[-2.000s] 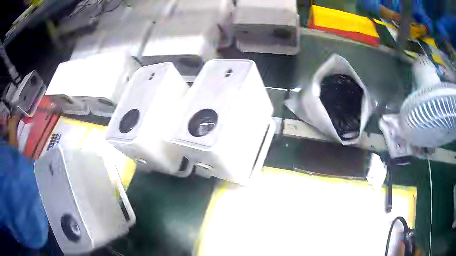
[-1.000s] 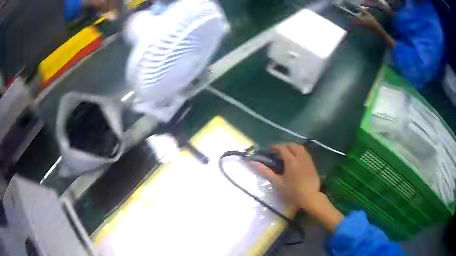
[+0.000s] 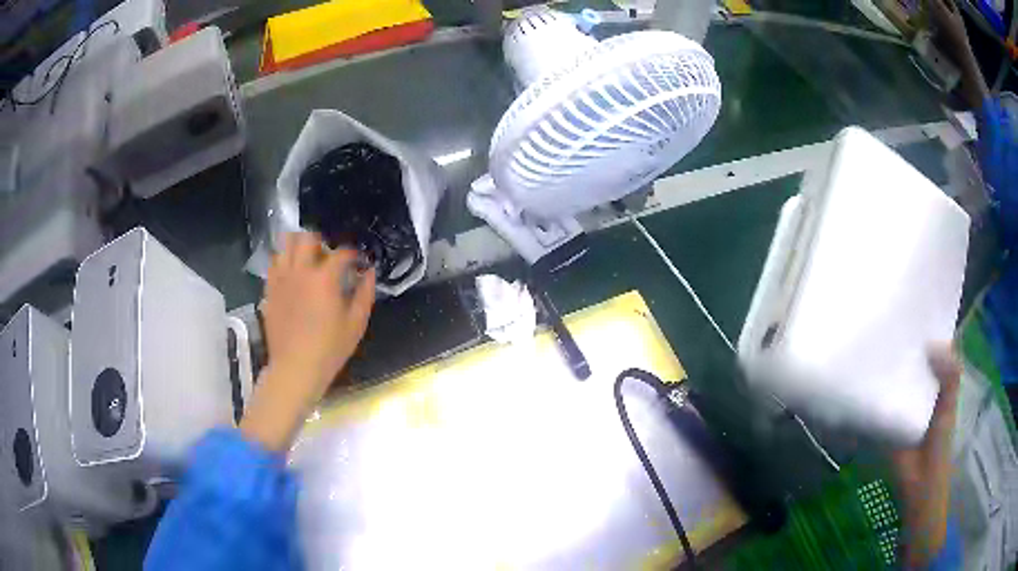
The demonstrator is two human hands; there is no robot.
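Observation:
My left hand (image 3: 309, 323) is at the front rim of an open white bag (image 3: 424, 201) filled with shiny black parts (image 3: 352, 195). Its fingertips are at the parts; whether they pinch one is unclear. My right hand (image 3: 935, 446) is at the far right, partly blurred, and grips the lower edge of a white housing unit (image 3: 882, 279), which is tilted above the bench. The electric screwdriver (image 3: 720, 441) lies dark and blurred at the right edge of the glaring white mat (image 3: 480, 468), its black cable curving over the mat.
Finished-looking white units (image 3: 145, 346) stand at left, with more behind. A white desk fan (image 3: 608, 123) stands behind the mat. A black pen-like tool (image 3: 567, 340) and crumpled tissue (image 3: 508, 309) lie at its rear edge. A green crate (image 3: 826, 524) is lower right. Another person's arm shows upper right.
The view has turned left. My right hand has let go of the screwdriver and taken hold of the white unit, now nearer and tilted. My left hand has come into view at the bag.

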